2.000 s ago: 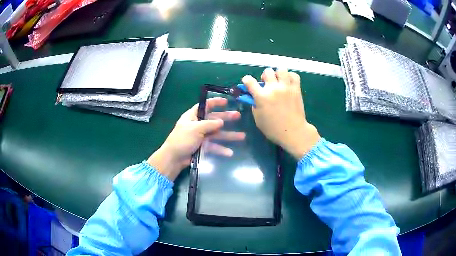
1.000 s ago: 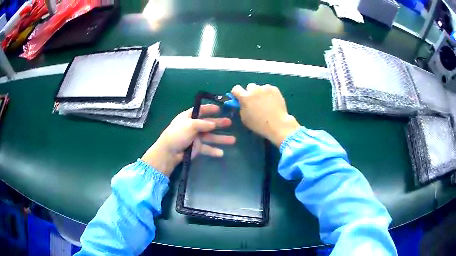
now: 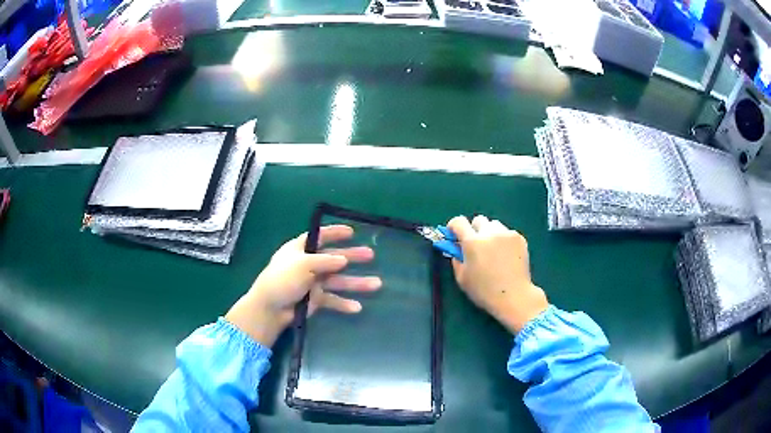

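A touch panel (image 3: 372,338) with a clear middle and a black frame is held over the green bench. My left hand (image 3: 317,275) grips its left edge, thumb on top, and the fingers show through the glass from beneath. My right hand (image 3: 494,266) is closed around blue-handled cutters (image 3: 446,243). Their metal tip is at the panel's top right corner; whether the jaws are closed on the frame is too small to tell.
A stack of bubble bags (image 3: 190,232) with a black-bordered panel (image 3: 161,171) on top lies at left. Thick silvery bagged stacks (image 3: 626,169) lie at right. A red plastic bag (image 3: 101,63) lies over a dark flat shape at the far left. White boxes stand at the back.
The cutters and my right hand have moved right along the panel's top edge to its right corner. The panel, hands and bench sit lower in the view, and more of the bench's back shows.
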